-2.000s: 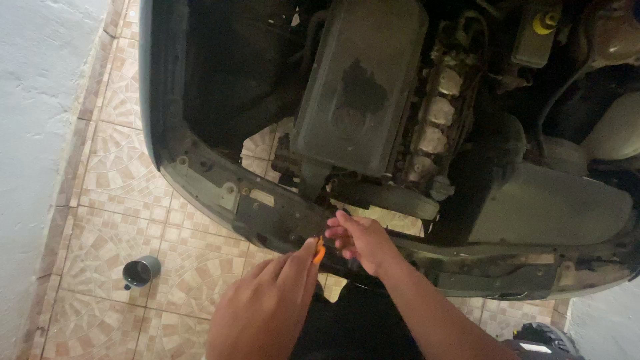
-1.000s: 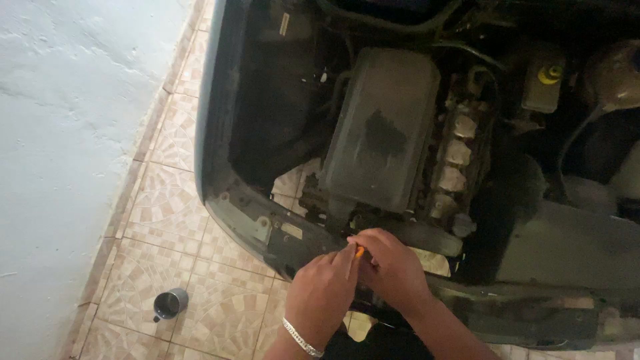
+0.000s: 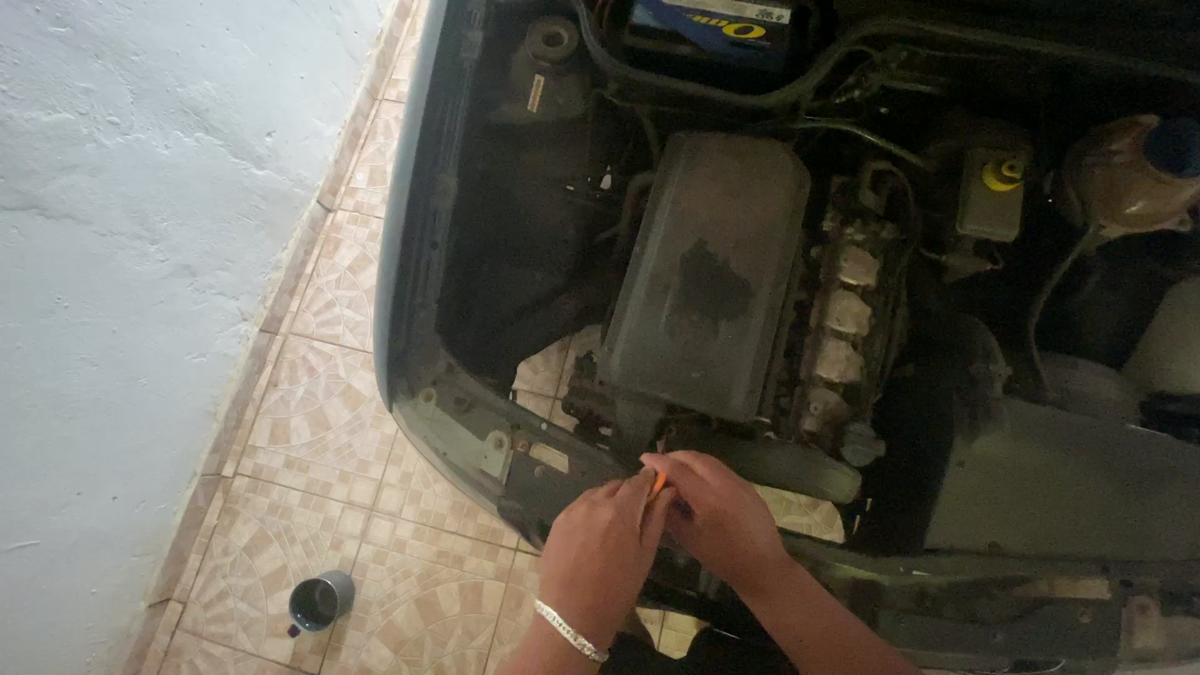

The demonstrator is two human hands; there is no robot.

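My left hand point(image 3: 600, 534), with a pale bracelet at its wrist, is closed around a small orange object point(image 3: 658, 484) over the front edge of the car's engine bay. My right hand point(image 3: 717, 516) meets it there, its fingertips pressed against the same spot. Only a sliver of the orange object shows between the fingers, so its kind cannot be told. Just beyond the hands lies the dark engine cover point(image 3: 712, 272), with a darker patch on it. What the right fingers grip is hidden.
A car battery point(image 3: 712, 37) sits at the top, a fluid reservoir with a yellow cap point(image 3: 994, 192) at the right, and a coolant tank point(image 3: 1125, 173) beyond. A metal mug point(image 3: 322, 601) stands on the tiled floor point(image 3: 319, 403) at the left, near a white wall point(image 3: 141, 234).
My hands have come together around the orange object; two seconds ago they were slightly apart, with more orange showing. The view has shifted, bringing the battery into sight.
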